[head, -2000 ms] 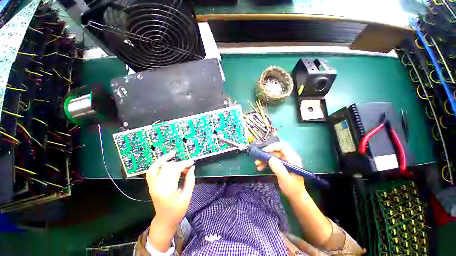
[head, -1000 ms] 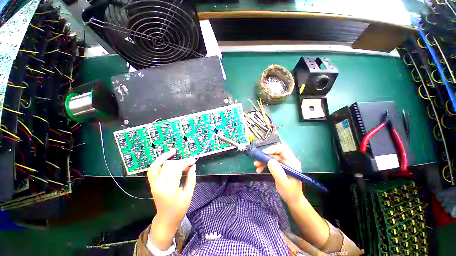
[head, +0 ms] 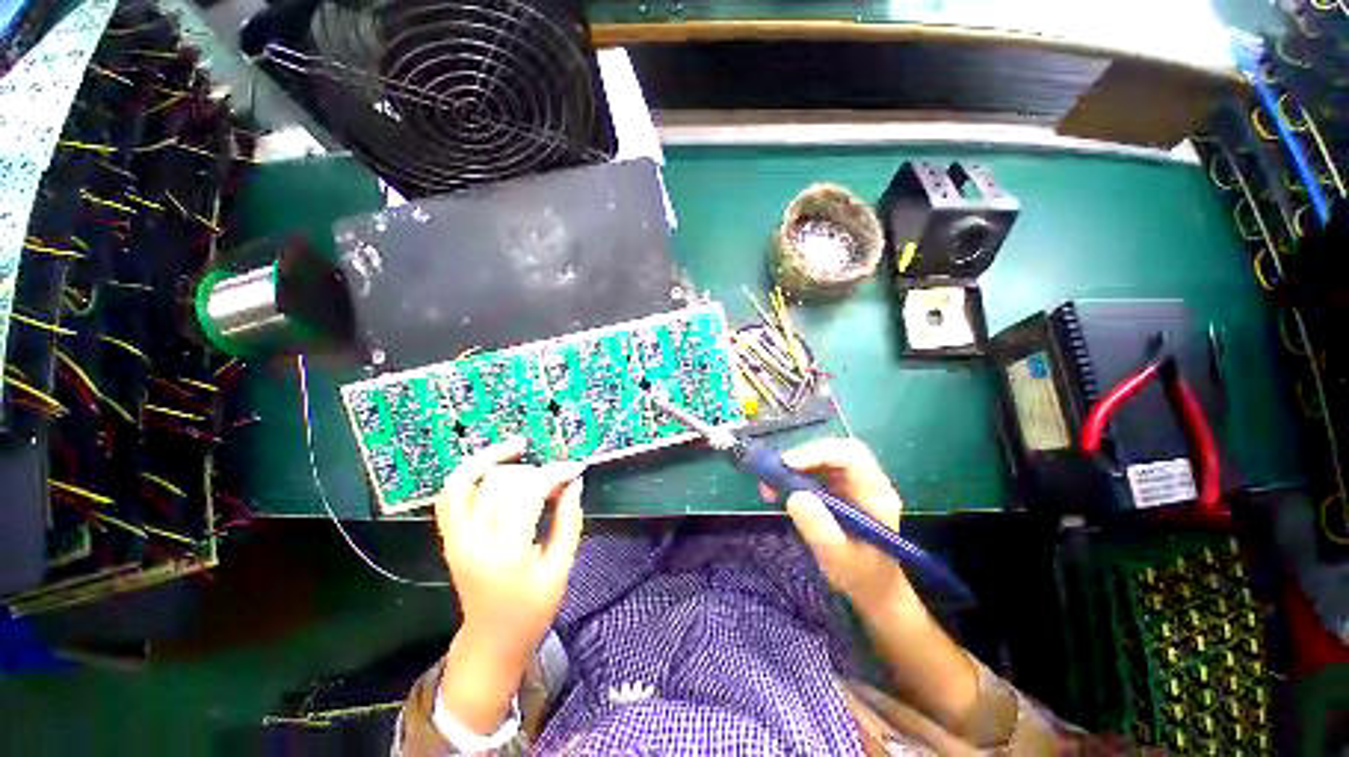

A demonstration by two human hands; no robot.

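Observation:
A green circuit board panel (head: 503, 407) with pale edges lies slightly tilted in front of a black plate (head: 511, 266). My right hand (head: 840, 510) holds a blue soldering iron (head: 829, 496); its metal tip reaches over the panel's right part. My left hand (head: 511, 540) is at the panel's front edge, thumb and fingers close together on thin solder wire (head: 333, 518), which runs from the solder spool (head: 244, 303) at the left. Whether the tip touches the board is too small to tell. Lead wires (head: 772, 362) lie heaped at the panel's right end.
A fan (head: 471, 104) stands behind the plate. A tip-cleaning pot (head: 829, 244), black iron stand (head: 954, 219) and sponge tray (head: 941, 317) stand right of centre. Red-handled pliers (head: 1206, 444) lie on the soldering station (head: 1043, 392). Wired boards (head: 119, 296) are stacked at left; more panels (head: 1206, 636) at lower right.
The view has shifted slightly, so the bench items at right appear a little further right. Both hands keep nearly the same pose, with the iron still over the panel's right part.

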